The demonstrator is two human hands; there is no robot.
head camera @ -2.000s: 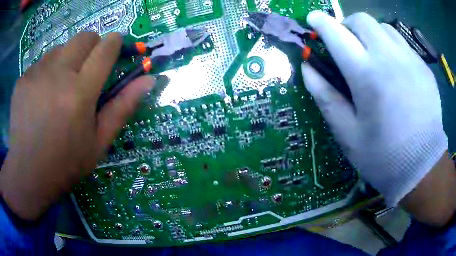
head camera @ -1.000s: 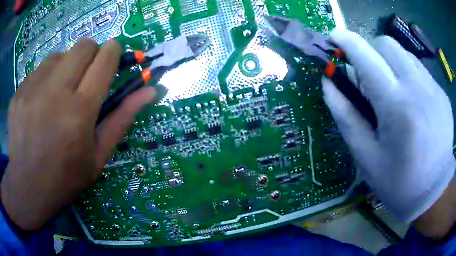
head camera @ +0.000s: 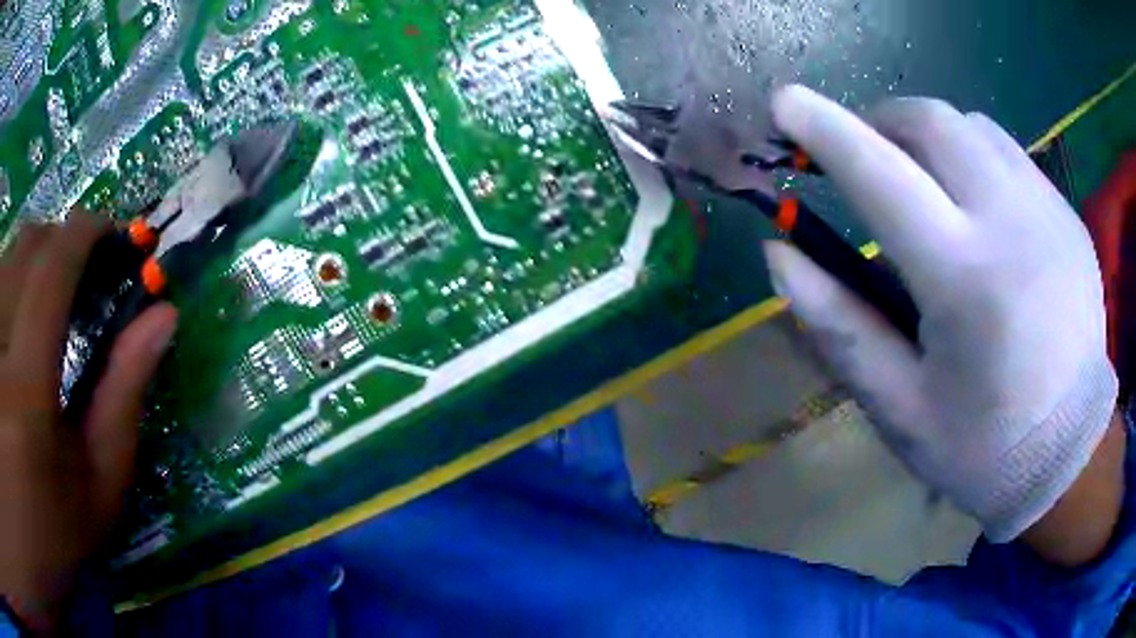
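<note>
The large green circuit board (head camera: 424,299) lies solder side up at the left, cut off by the picture's edge. My left hand (head camera: 75,386), bare and cut off at the left edge, holds diagonal cutters (head camera: 206,206) with black and orange handles over the board. My right hand (head camera: 959,287), in a white knitted glove, holds a second pair of diagonal cutters (head camera: 735,181). Its jaws are at the board's right edge; whether they touch it I cannot tell.
The dark bench mat (head camera: 735,62) carries many tiny bright specks. Yellow edging (head camera: 498,446) runs along the bench's front. Blue smock cloth (head camera: 498,548) and a pale floor with a yellow line lie below. A red thing (head camera: 1117,237) shows at the right edge.
The view has shifted to the right, so the board sits further left and looks tilted. My left hand and its cutters appear further left and lower. Both hands still hold their cutters.
</note>
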